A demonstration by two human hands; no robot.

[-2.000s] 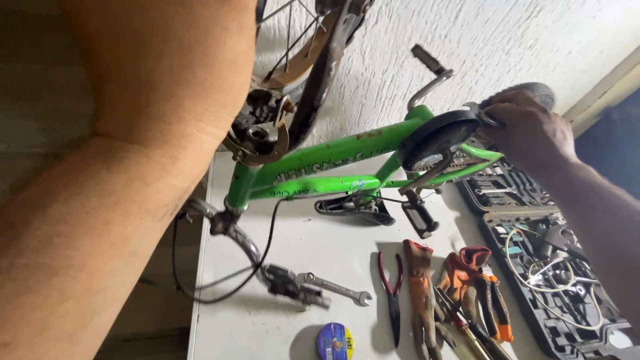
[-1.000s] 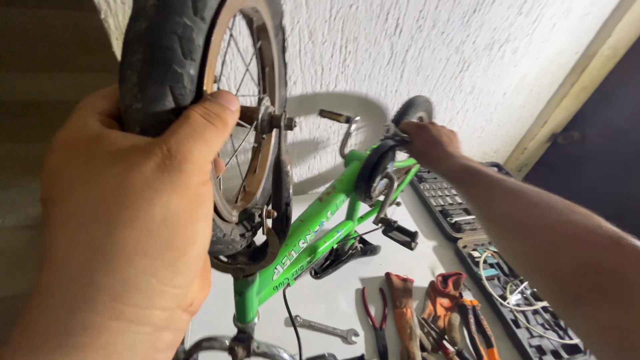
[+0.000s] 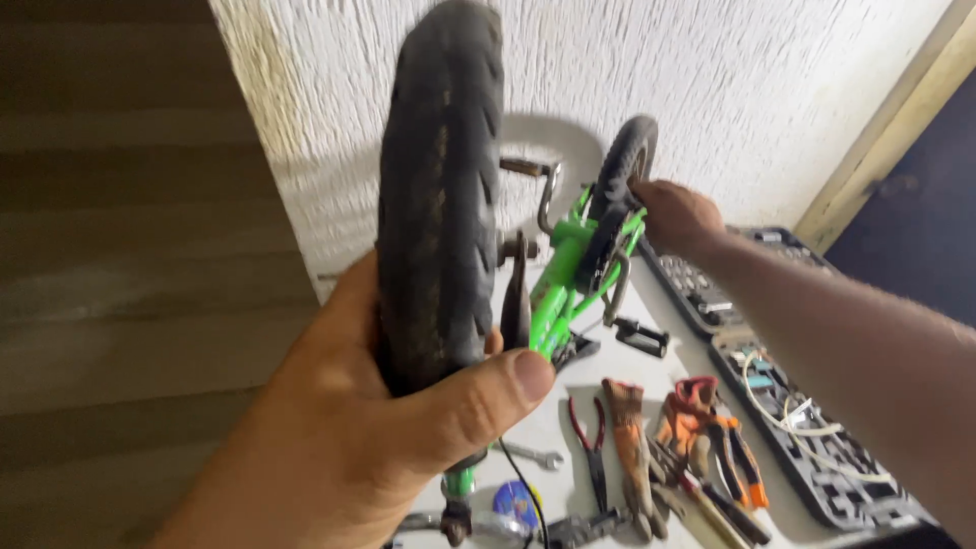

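Note:
A small green bicycle rests upside down on a white table, its handlebar at the table's near side. My left hand grips the black tire of the near wheel, thumb on the right side and fingers hidden behind it. My right hand is at the far wheel, by its hub, fingertips hidden. Between the wheels are the chain guard, the cranks and a black pedal. The saddle, partly hidden, lies under the frame.
On the table lie a combination wrench, red-handled pliers, work gloves, orange-and-black pliers and a blue-and-yellow round item. An open tool case is at right. A textured white wall stands behind.
The near wheel has turned to show its tread, and my left hand has moved from its side to around its tire. My right hand stays at the far wheel. The view has shifted.

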